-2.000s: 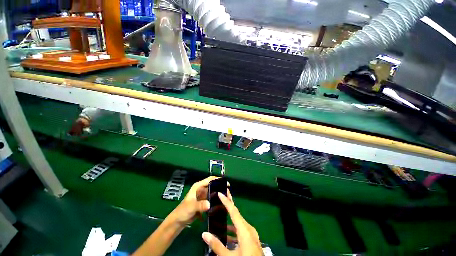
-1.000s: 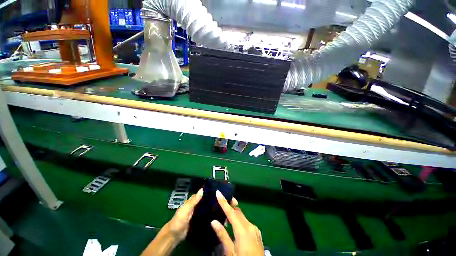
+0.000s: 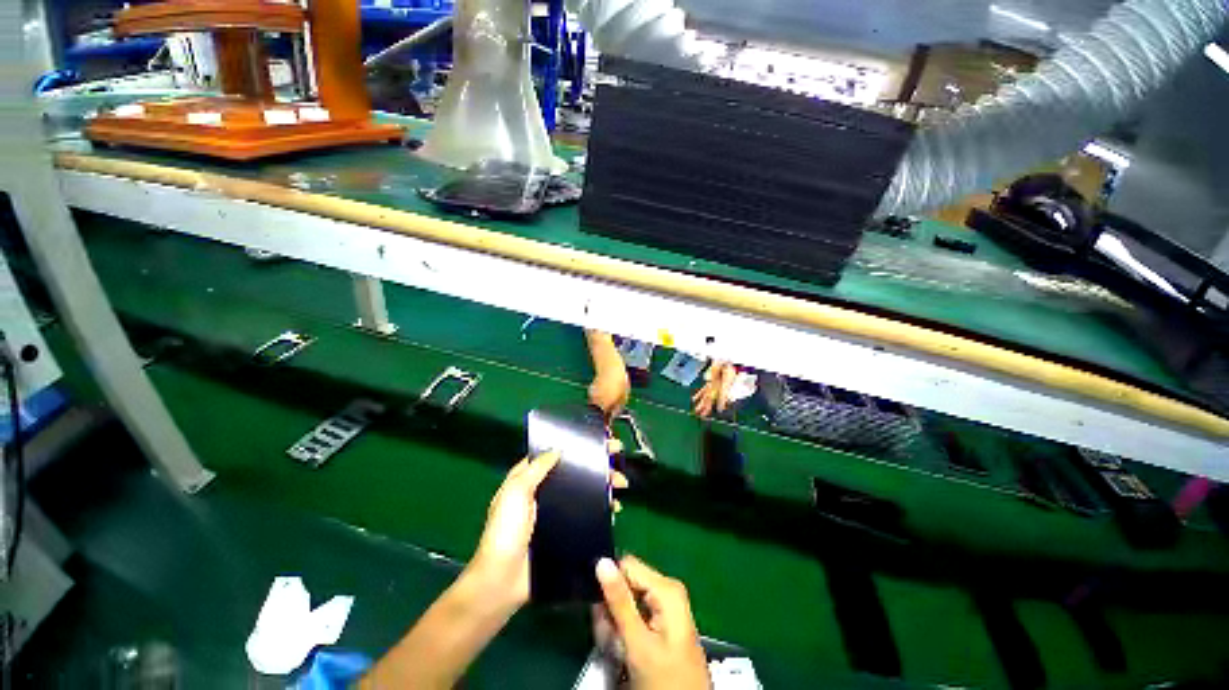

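A dark glossy phone-sized unit (image 3: 572, 519) is held up in front of me, screen side towards me, with a bright reflection at its top. My left hand (image 3: 506, 542) grips it along the left edge, thumb on its face and fingertips showing past the right edge. My right hand (image 3: 650, 623) touches its lower right corner with thumb and finger. Below it, between my wrists, a silver piece (image 3: 600, 669) shows in part; I cannot tell whether my right hand holds it.
A slotted fixture plate (image 3: 333, 434) and open frames (image 3: 450, 388) lie on the green belt. Another person's hands (image 3: 608, 376) reach in from the far side. A white patch (image 3: 298, 625) lies left. A white-edged shelf (image 3: 506, 259) crosses above, carrying a black panel stack (image 3: 735, 175).
The unit has turned face-up towards me and shows its glossy face. My right hand has moved to its lower corner. Another person's hands have appeared across the belt. The view has shifted.
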